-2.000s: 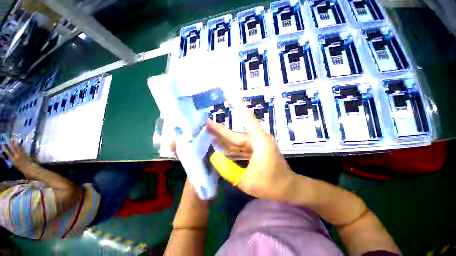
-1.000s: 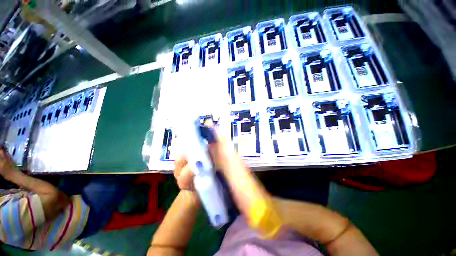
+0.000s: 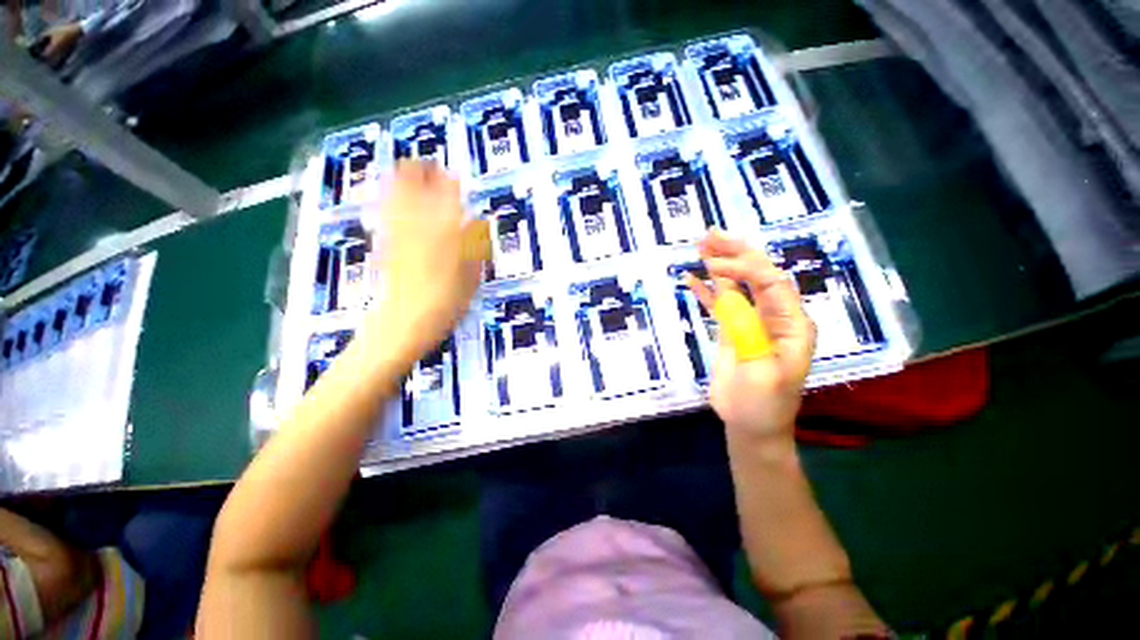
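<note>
A large clear carrier tray (image 3: 581, 428) lies on the bench with three rows of small flat parts, each a white rectangle with a black top (image 3: 615, 328) in a bluish clear pack. My left hand (image 3: 425, 250) is blurred over the left part of the tray, with a yellow patch at its finger area. It hides packs in the middle row, and I cannot tell if it holds anything. My right hand (image 3: 760, 328) is over the lower right packs, palm partly up, fingers apart, yellow cover on the thumb. I see nothing held in it.
A neighbouring tray (image 3: 69, 413) with one row of packs lies at left on the green bench (image 3: 206, 338). Grey stacked sheets (image 3: 1050, 138) are at upper right. A red stool (image 3: 925, 394) is under the bench edge. A person's striped sleeve (image 3: 106, 600) shows at lower left.
The light blue-white strip is out of my hands and no longer seen. Packs now show where the tray's left part was bare white. My hands have moved apart, and the view has shifted right.
</note>
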